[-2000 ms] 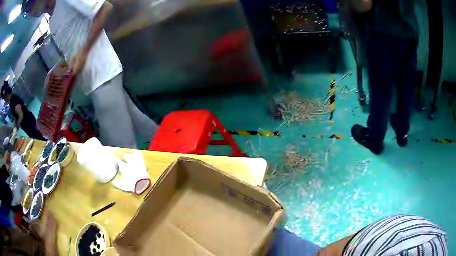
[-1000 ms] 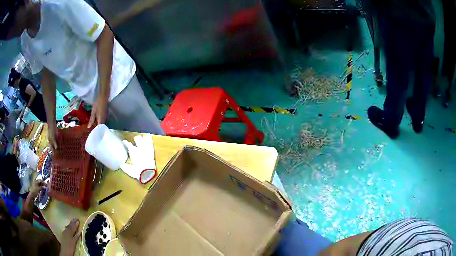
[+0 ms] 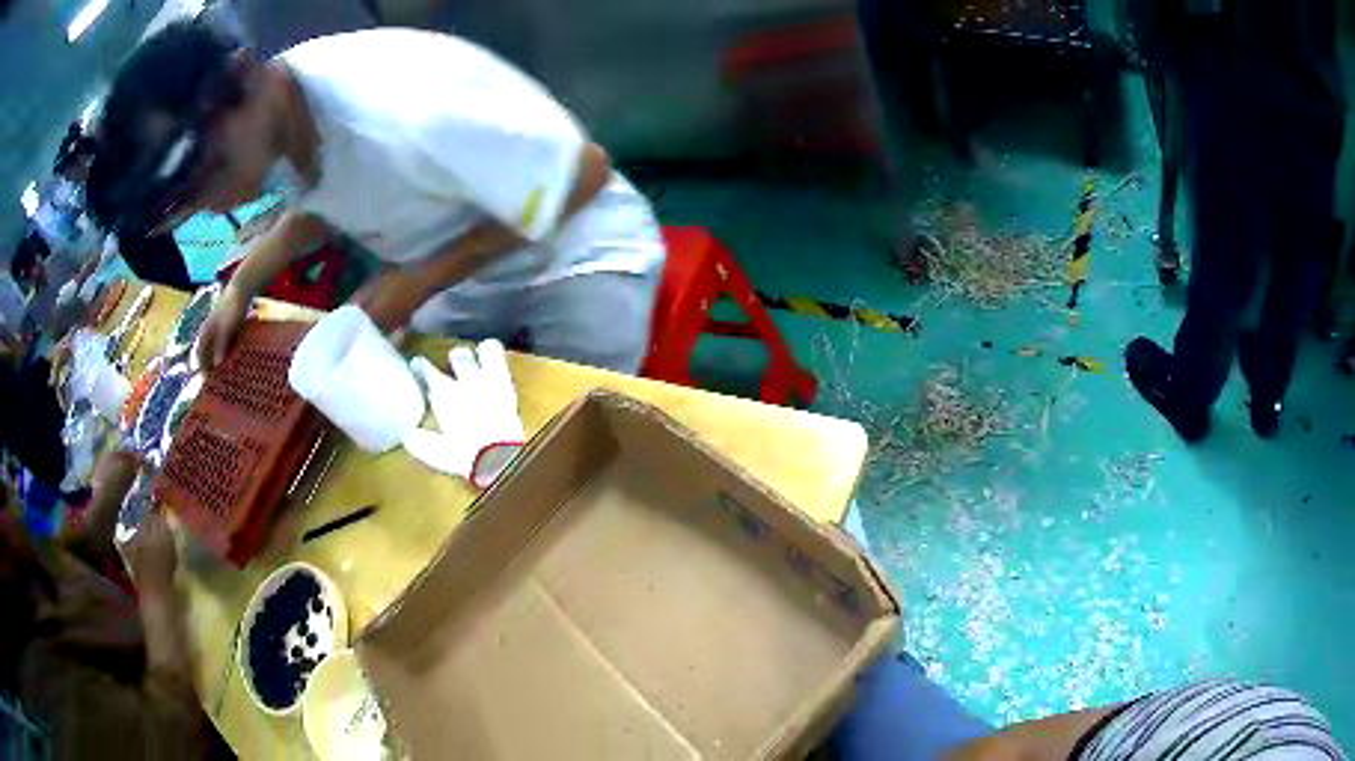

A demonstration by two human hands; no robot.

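Observation:
Neither of my hands is in the picture; only a striped sleeve (image 3: 1219, 724) and a bit of bare arm show at the bottom right edge. A large open brown carton (image 3: 639, 595) lies in front of me, with nothing visible in it. A pale round bowl (image 3: 339, 595) left of it holds small black parts (image 3: 283, 639). A cream tub (image 3: 345, 711) stands between bowl and carton, partly cut off by the bottom edge.
A person in white (image 3: 431, 149) sits across the table with hands at a red slotted basket (image 3: 245, 431). White container (image 3: 357, 379), glove (image 3: 473, 409) and black stick (image 3: 340, 523) lie nearby. A person in brown is at left, a red stool (image 3: 691, 298) behind.
The person in white has come to the table, set the red basket on it and sat down on the red stool. The view has shifted, so the carton appears slightly higher and further right.

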